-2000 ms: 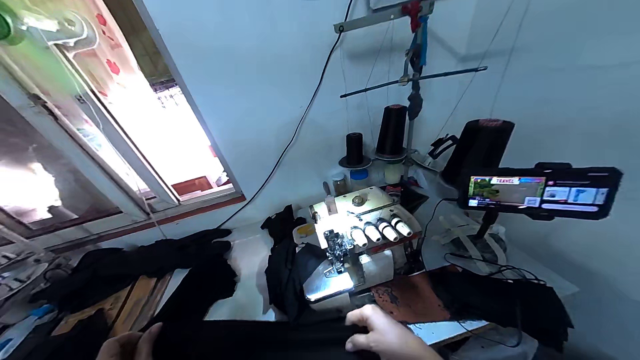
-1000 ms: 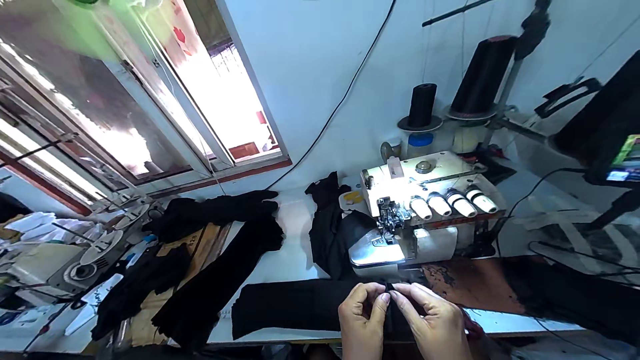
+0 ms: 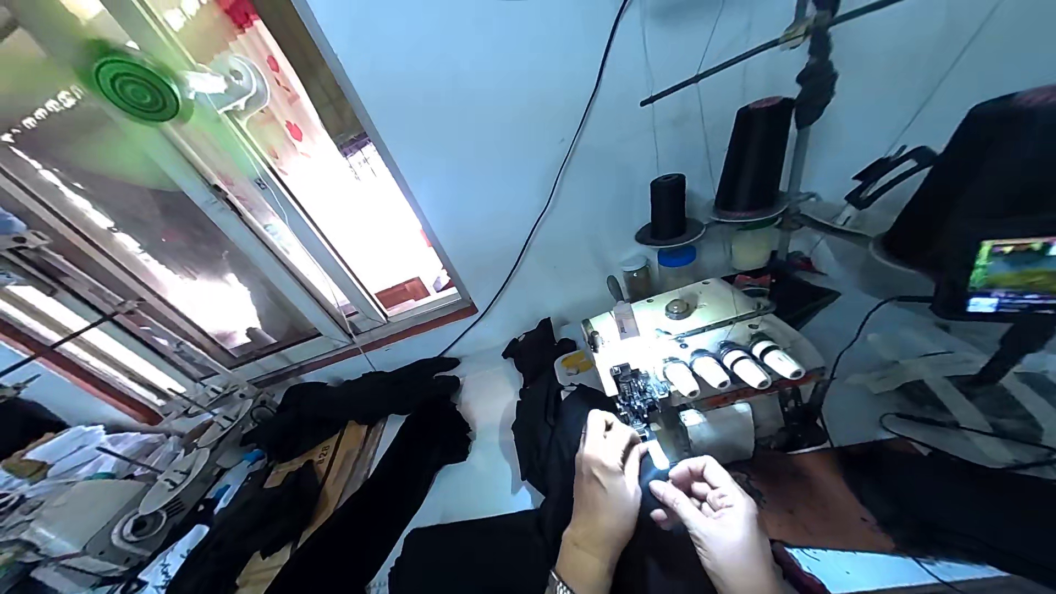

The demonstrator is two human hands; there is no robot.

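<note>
An overlock sewing machine [image 3: 701, 338] with white tension dials stands lit by its lamp. My left hand [image 3: 609, 474] grips black fabric [image 3: 656, 495] close to the lit presser-foot area [image 3: 643, 412]. Just to the right, my right hand [image 3: 714, 511] pinches the same fabric between thumb and fingers. The cloth hangs down below both hands, and its exact edge is hard to make out. More black fabric [image 3: 470, 553] spreads over the table on the left of my hands.
Black garment pieces [image 3: 404, 462] lie on the white table [image 3: 487, 429] at left, near a cardboard box [image 3: 330, 478]. Black thread cones [image 3: 755, 157] rise behind the machine. At right are a lit phone [image 3: 1015, 276], cables and black cloth. A second sewing machine [image 3: 91, 511] stands far left.
Both hands, with the black fabric, have moved up to the machine's presser-foot area; a second ago they were together in front of it. The view has shifted.
</note>
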